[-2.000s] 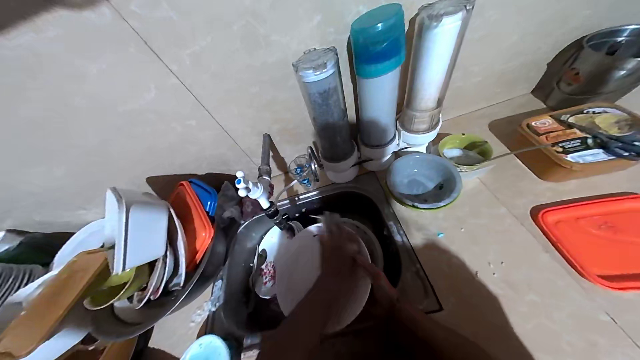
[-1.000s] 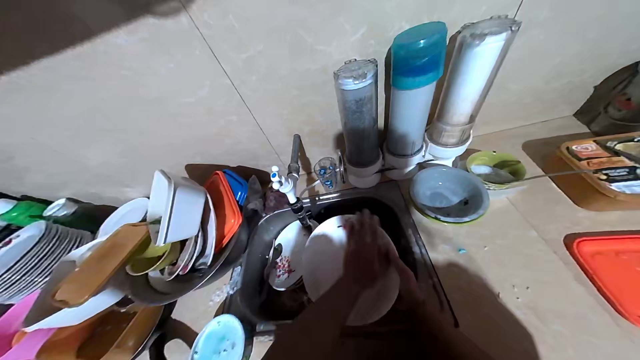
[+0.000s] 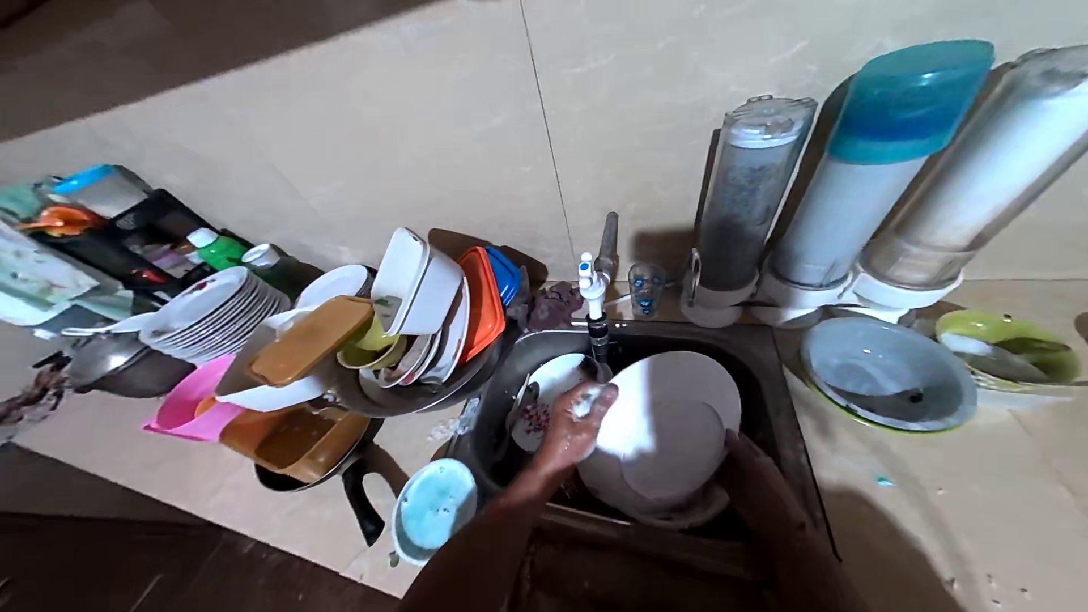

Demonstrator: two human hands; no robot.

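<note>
A large white plate [image 3: 680, 408] is tilted over the metal sink [image 3: 778, 459], with more dishes beneath it. My right hand [image 3: 752, 476] grips its right edge. At the plate's left side is my left hand [image 3: 582, 421], its fingers curled around something pale and foamy, perhaps a sponge. Left of the plate, a smaller white plate [image 3: 552, 374] with a red pattern lies in the sink. The white and black faucet [image 3: 593, 297] stands at the sink's back edge. A bowl of bluish soapy liquid [image 3: 435, 510] sits at the front left.
Left of the sink, a wide pan [image 3: 408, 404] holds piled containers and plates, beside a plate stack [image 3: 208, 314] and a frying pan's handle [image 3: 361, 501]. Three water filter housings [image 3: 756, 204] rise behind. A grey bowl [image 3: 888, 370] and green bowls [image 3: 1011, 344] stand at right.
My left hand has moved from over the plate's face to its left side. The view has swung left, bringing more of the left counter into sight.
</note>
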